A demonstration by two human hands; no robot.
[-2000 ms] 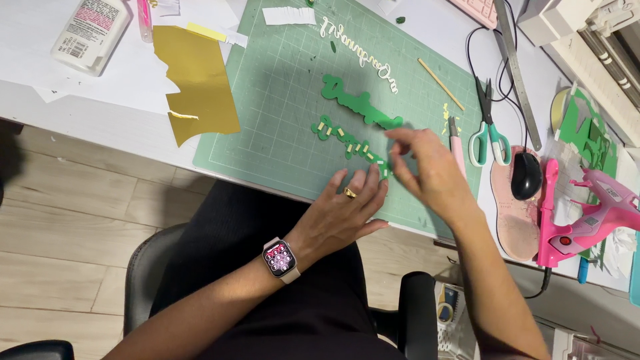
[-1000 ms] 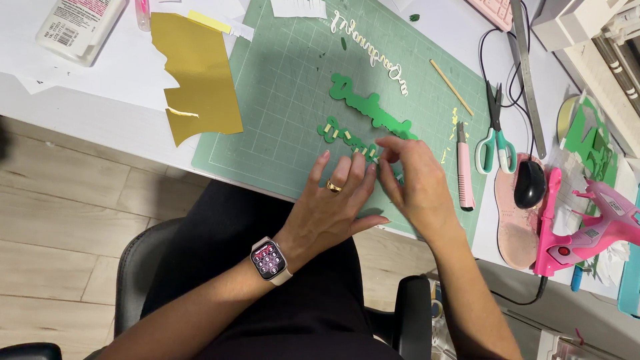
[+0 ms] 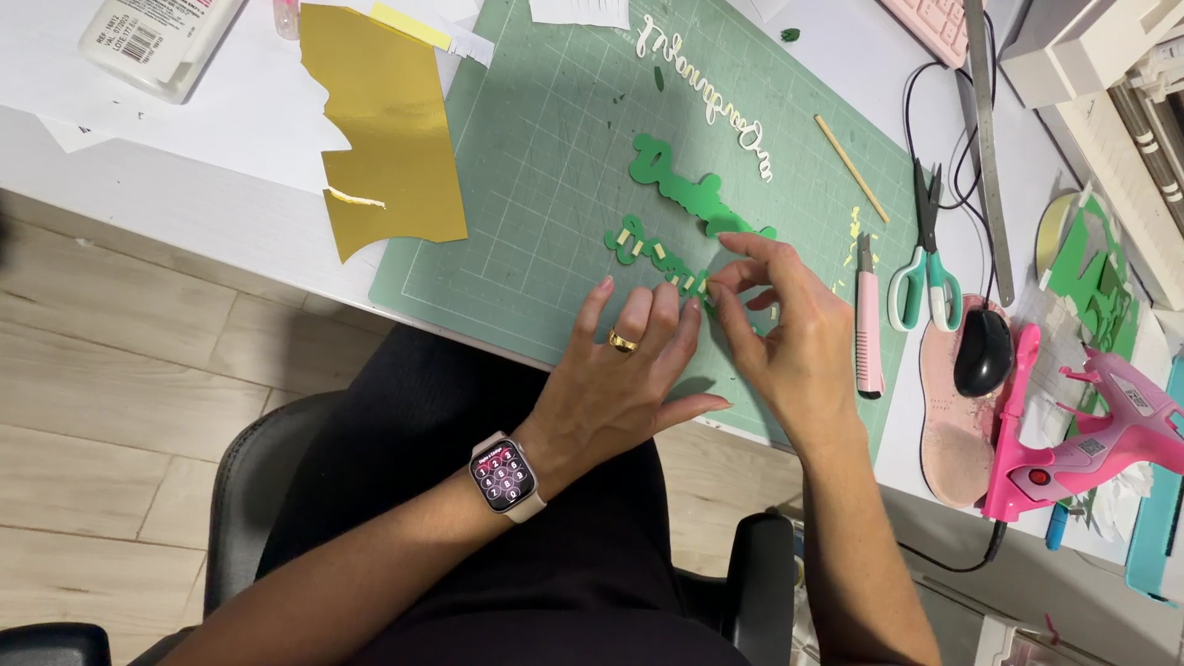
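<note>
On the green cutting mat (image 3: 518, 222) lies a green paper cutout (image 3: 659, 252) with small pale foam strips on it. My left hand (image 3: 629, 370) rests palm down at its lower edge, fingers spread, with a ring and a watch. The thumb and index finger of my right hand (image 3: 777, 324) pinch close to the cutout's right part; whether a strip is between them is too small to tell. Just above lies a larger plain green cutout (image 3: 689, 192), its right end near my right fingers. Farther up is a white script-lettering cutout (image 3: 708, 92).
Right of my hands lie a pink craft knife (image 3: 868, 324), scissors (image 3: 925, 268), a thin wooden stick (image 3: 851, 168), a metal ruler (image 3: 988, 157), a black mouse (image 3: 982, 351) and a pink glue gun (image 3: 1064, 444). At left are gold cardstock (image 3: 393, 120) and a white bottle (image 3: 162, 42).
My right hand's fingertips have shifted a little along the strip-bearing cutout. My left hand stays beside it. The view has shifted slightly.
</note>
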